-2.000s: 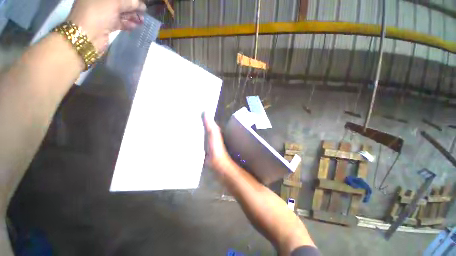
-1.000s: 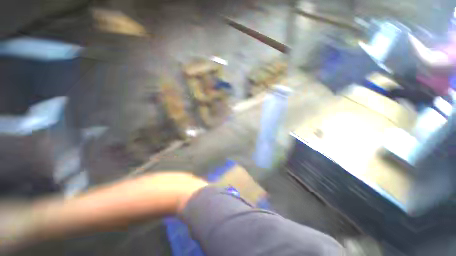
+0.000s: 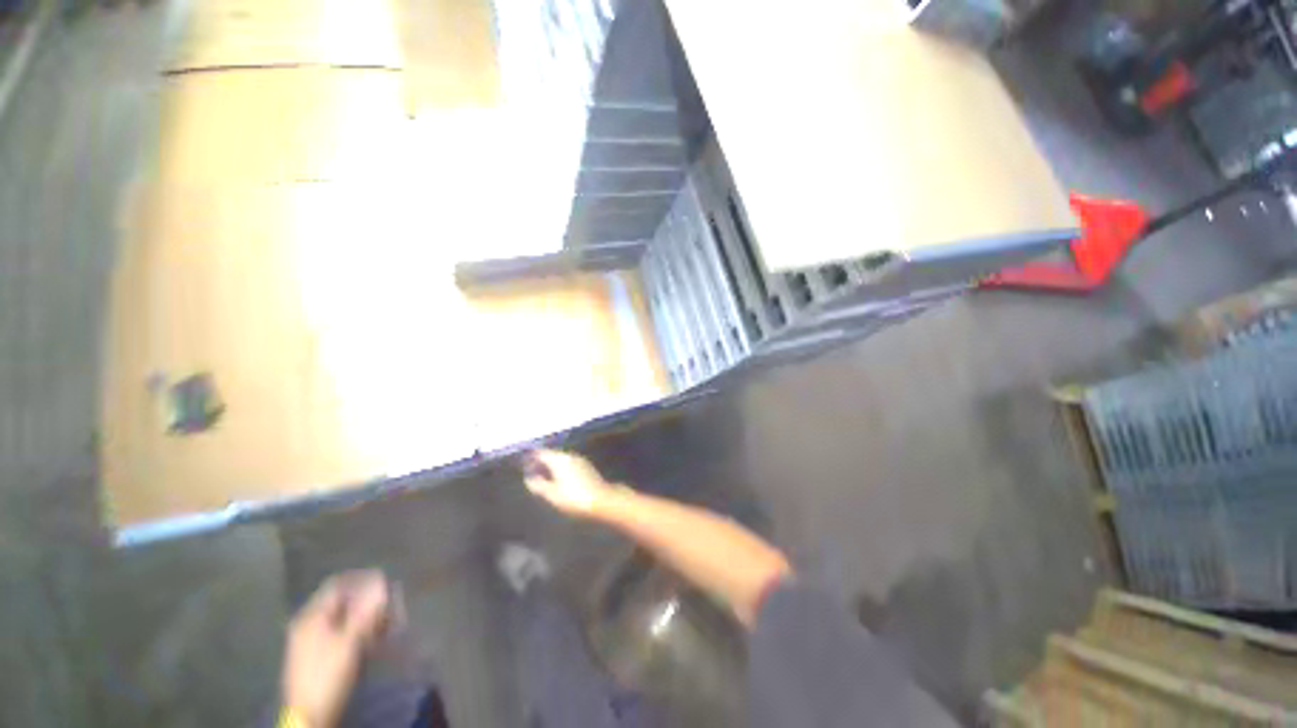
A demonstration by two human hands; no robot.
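A large pallet load covered with a tan cardboard layer sheet (image 3: 228,299) lies in front of me, washed out by glare in the middle. Grey stacked housings (image 3: 697,285) with slotted edges stand on its right part, beside bare cardboard. My right hand (image 3: 566,482) is at the near edge of the load, fingers curled; whether it holds anything is unclear. My left hand (image 3: 339,626) is low at the left, blurred, fingers bent, away from the load; what it may hold cannot be made out.
Another cardboard sheet (image 3: 868,128) covers the taller stack at the right. A red pallet jack (image 3: 1102,242) shows behind it. More grey stacked parts (image 3: 1202,469) stand at the right, near wooden pallet slats (image 3: 1152,668). A dark smudge or hole (image 3: 192,404) marks the left cardboard.
The view has swung from the hanging line to the pallet load. The bright panel that was between my hands is out of view. Both hands are now low, near the load.
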